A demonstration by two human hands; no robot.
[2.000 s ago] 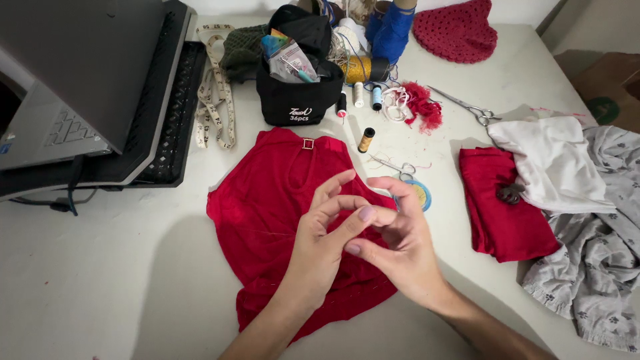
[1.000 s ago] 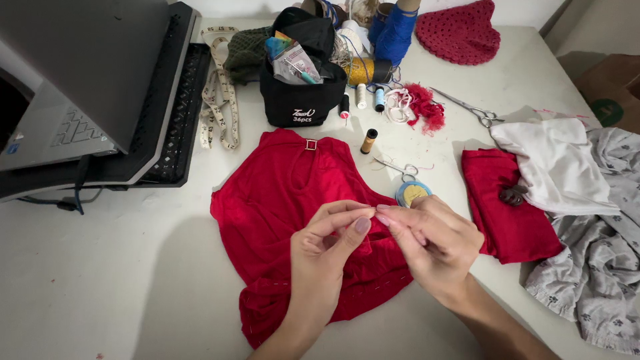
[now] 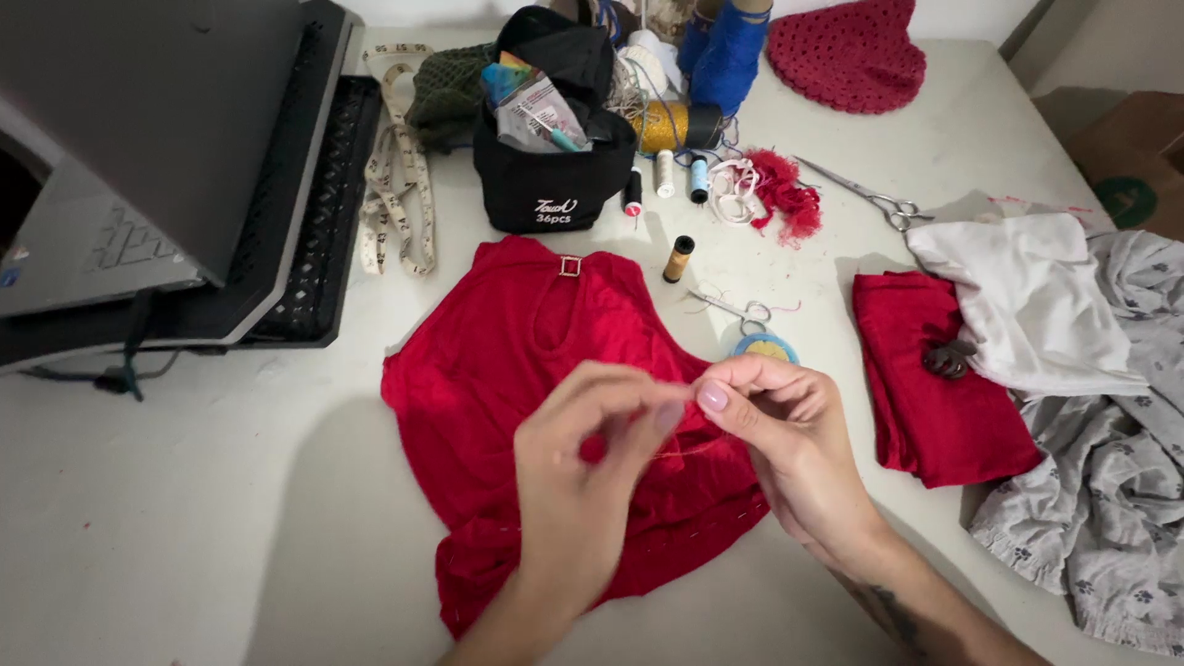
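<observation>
Over the red garment [image 3: 481, 370], which lies flat with a small square buckle [image 3: 570, 266] at its neck, both hands meet at the fingertips. My left hand [image 3: 592, 453] is blurred, its thumb and index finger close together; whatever is between them is too fine to make out. My right hand [image 3: 786, 425] pinches something tiny between thumb and index finger, with a thin thread [image 3: 689, 450] showing just below. Small scissors [image 3: 745, 313] and a blue round case [image 3: 766, 347] lie just beyond my right hand. Near them stands a gold thread spool [image 3: 678, 259].
A laptop [image 3: 120, 222] on a black stand is at left, beside a measuring tape [image 3: 398, 194]. Behind are a black pouch [image 3: 555, 176], thread spools and blue yarn cones [image 3: 731, 60]. Larger scissors [image 3: 869, 194], folded red cloth [image 3: 934, 398] and white cloth [image 3: 1027, 305] lie at right.
My hands were loosely together two seconds ago, then pinched fingertip to fingertip. Now my left hand is blurred with motion, its fingers still close to those of my right hand.
</observation>
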